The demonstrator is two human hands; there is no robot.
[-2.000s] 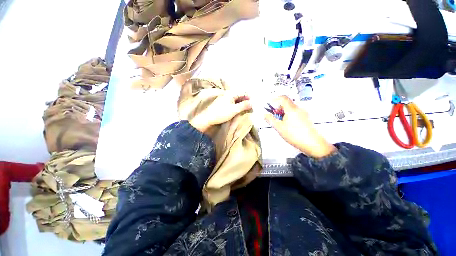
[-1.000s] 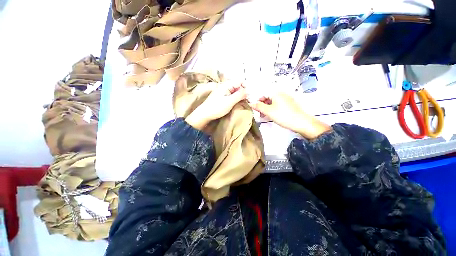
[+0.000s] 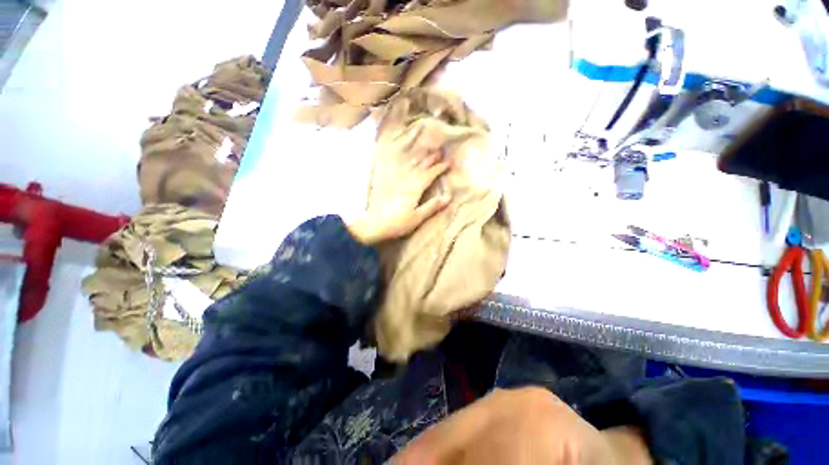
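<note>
A tan-brown garment piece (image 3: 454, 245) lies bunched over the table's front edge, its lower end hanging down. My left hand (image 3: 404, 195) is on its upper part, fingers bent into the cloth and thumb apart. My right hand (image 3: 518, 436) is low at the bottom edge of the picture, large, blurred and partly cut off; its fingers cannot be made out. Thread snips (image 3: 668, 250) with pink and blue handles lie on the table right of the garment piece.
Folded brown pieces (image 3: 400, 54) lie at the table's upper left. Brown bundles (image 3: 186, 163) are left of the table, near a red pipe (image 3: 45, 222). The sewing machine (image 3: 718, 45) and a dark case (image 3: 782, 150) are upper right. Red-handled scissors (image 3: 789, 304) lie far right.
The snips have left my right hand and now lie on the table. My right hand has dropped from the cloth to the bottom edge. The view has shifted, moving the scene rightward.
</note>
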